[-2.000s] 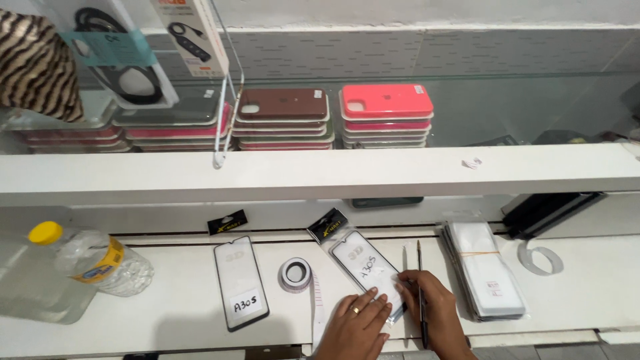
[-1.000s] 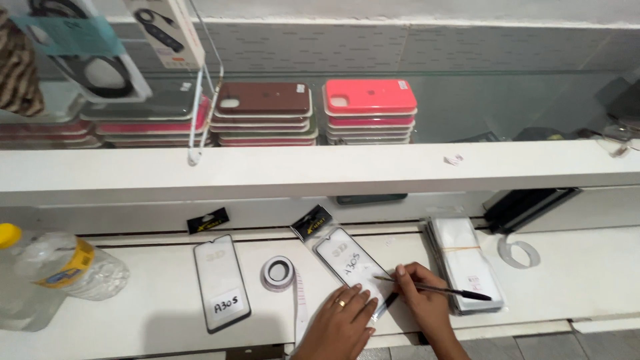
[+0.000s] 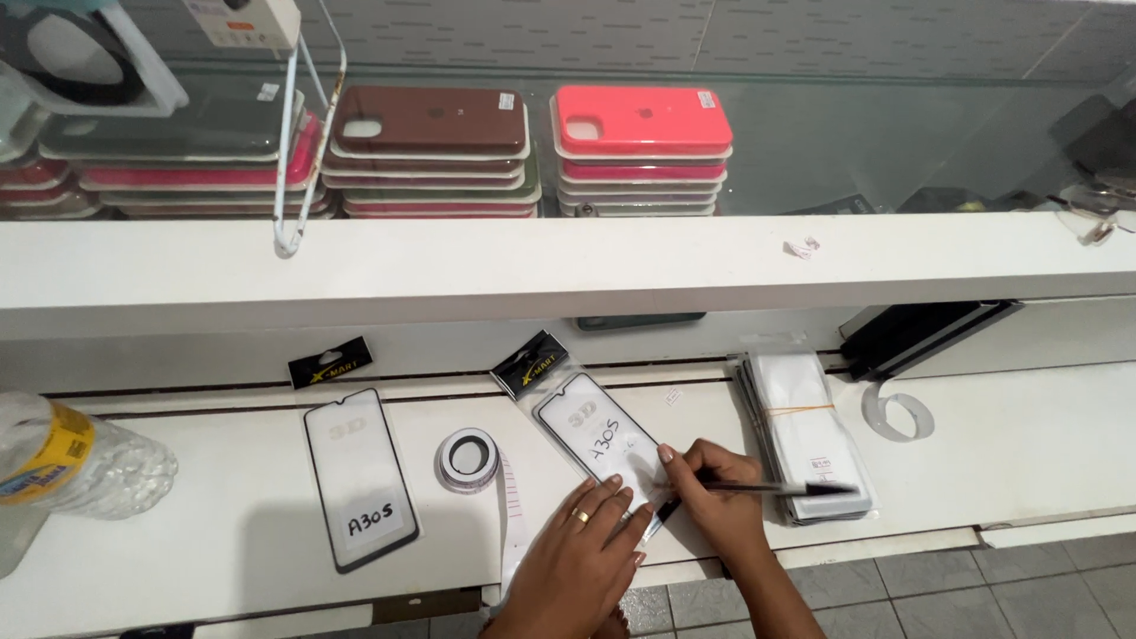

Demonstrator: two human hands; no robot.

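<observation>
My left hand [image 3: 581, 541], with a ring on one finger, rests its fingertips on the lower part of a packaged phone screen protector [image 3: 593, 426] with handwriting on it. My right hand [image 3: 714, 493] pinches a dark pen [image 3: 772, 487] that lies almost level, its tip hidden near the packet's lower right corner. A second packaged screen protector [image 3: 355, 470] lies to the left. Between the two sits a roll of price labels [image 3: 468, 457], its strip trailing toward my left wrist. Right of my right hand is a rubber-banded bundle of flat packets [image 3: 803, 435].
A plastic bottle [image 3: 98, 457] lies at the left. A coiled clear strip [image 3: 898, 415] is at the right, near a black flat object [image 3: 927, 337]. A raised white shelf [image 3: 550, 266] crosses behind, with stacked phone cases [image 3: 643, 133] under glass and a white metal hook [image 3: 288, 177].
The pen has tilted from nearly upright to nearly level in my right hand. My left hand stays on the packet.
</observation>
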